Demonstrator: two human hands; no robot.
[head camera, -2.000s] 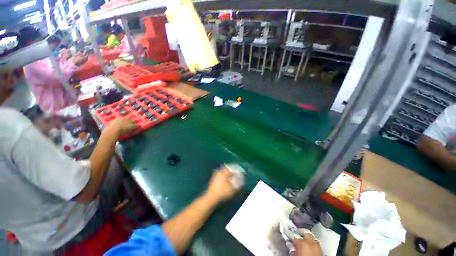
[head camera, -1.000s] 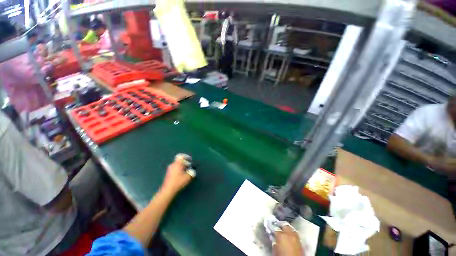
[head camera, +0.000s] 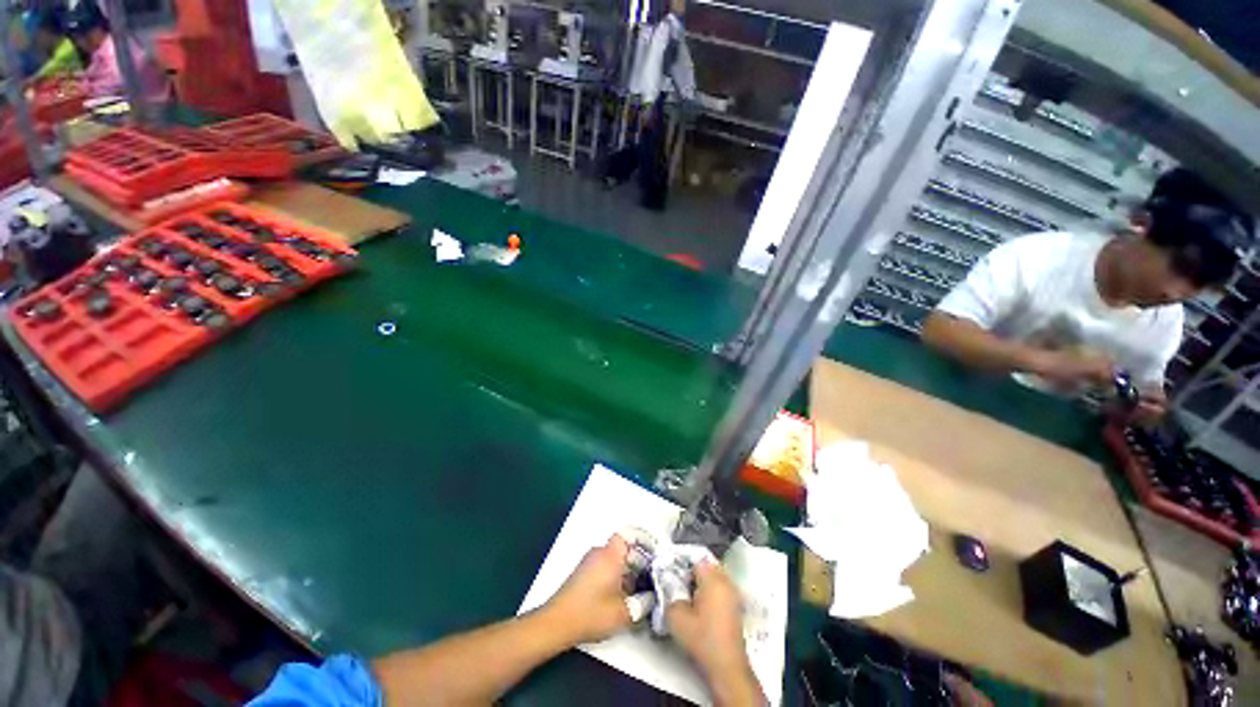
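Note:
My left hand (head camera: 597, 591) and my right hand (head camera: 710, 622) meet over the white paper sheet (head camera: 580, 532). My left hand grips a small dark piece (head camera: 638, 561), mostly hidden by my fingers and cloth. My right hand holds a crumpled white wiping cloth (head camera: 673, 572) against it. A whitish bit also shows at my left fingertips; I cannot tell what it is. The paper under my hands has grey smudges.
A metal post (head camera: 815, 263) stands behind the sheet, beside an orange-red box (head camera: 784, 453). White wipes (head camera: 868, 532), a dark piece (head camera: 971, 553) and a black holder (head camera: 1074, 597) lie right. A red tray (head camera: 118, 345) is far left. A person works at right.
My left hand has moved from the green bench to my right hand over the paper. The dark piece from the bench is now off it. The view has swung right.

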